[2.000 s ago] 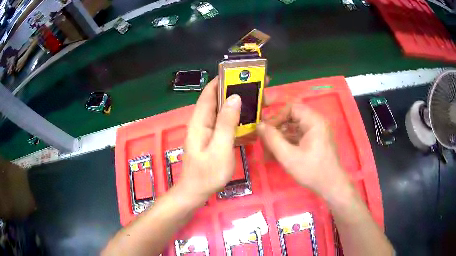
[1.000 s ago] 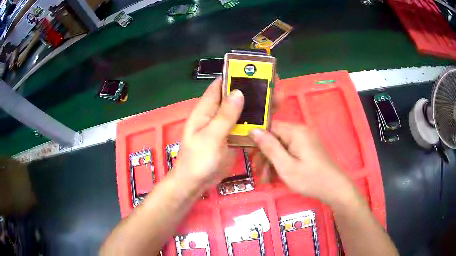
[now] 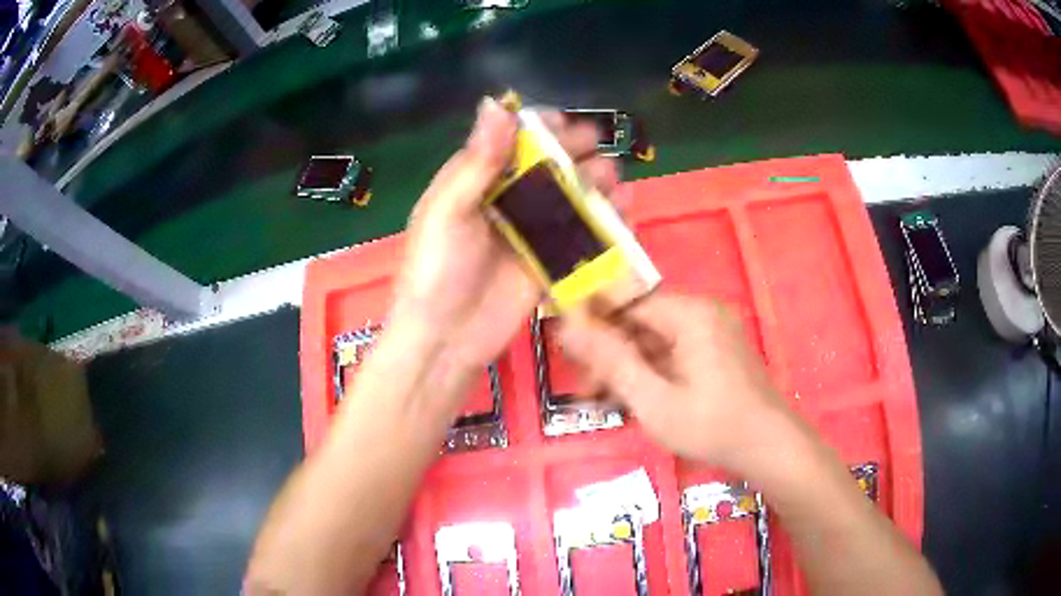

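A joined unit (image 3: 554,224) with a yellow face around a dark screen is held tilted above the tray. My left hand (image 3: 460,250) grips it along its left side, fingers wrapped behind it. My right hand (image 3: 681,367) is at its lower end, fingertips at the bottom edge; blur hides the exact contact. Below lies the red parts tray (image 3: 803,314), with loose frames in its pockets, such as one frame (image 3: 582,417) under my hands and another (image 3: 724,505) in the front row. A white paper slip (image 3: 626,489) lies in a front pocket.
Behind the tray, a white rail (image 3: 931,172) borders the green belt (image 3: 442,140). The belt carries a yellow-faced unit (image 3: 714,63) and board units (image 3: 328,177). At right are a spare board unit (image 3: 930,265) and a fan (image 3: 1010,279). A grey post (image 3: 99,239) stands at left.
The held unit has turned from upright to leaning left, its top towards my left fingers. Units on the belt have shifted right in view, and the yellow-faced one is now clear of the held unit.
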